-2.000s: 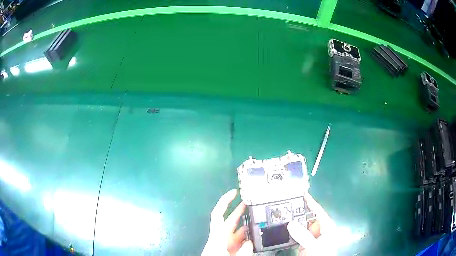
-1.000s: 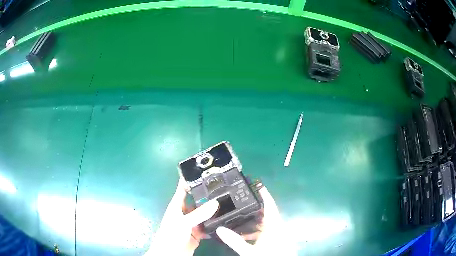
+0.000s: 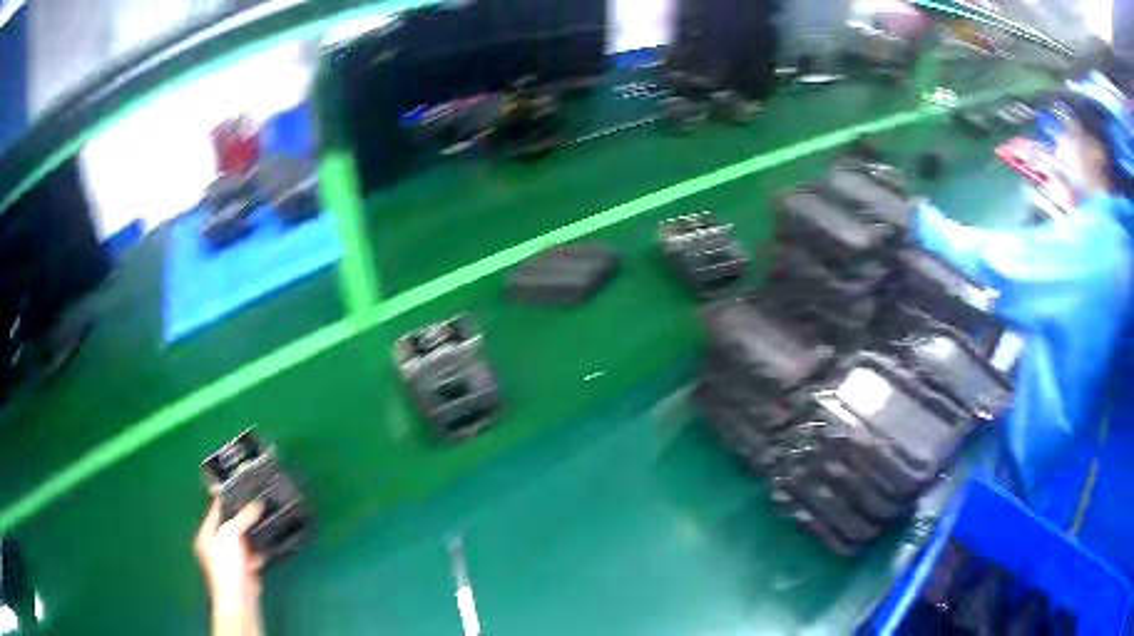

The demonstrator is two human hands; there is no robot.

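Note:
My left hand, cut off at the wrist by the bottom edge, holds an opened trail camera by its near left side. The camera is over the darker green strip at lower left; whether it touches the strip is unclear. My right hand is not in view. Another opened camera lies on the strip to its right, and a further one lies beyond. The tweezers lie on the glossy bench at the bottom edge. The frame is blurred.
Dark block parts lie between the two waiting cameras. Piles of black covers fill the right side. A blue bin with dark parts is at lower right. A person in blue reaches toward the piles. A light green rail crosses behind.
The view has swung right and up. The held camera has gone from over the near bench to over the darker strip, now in my left hand only. My right hand has left the picture.

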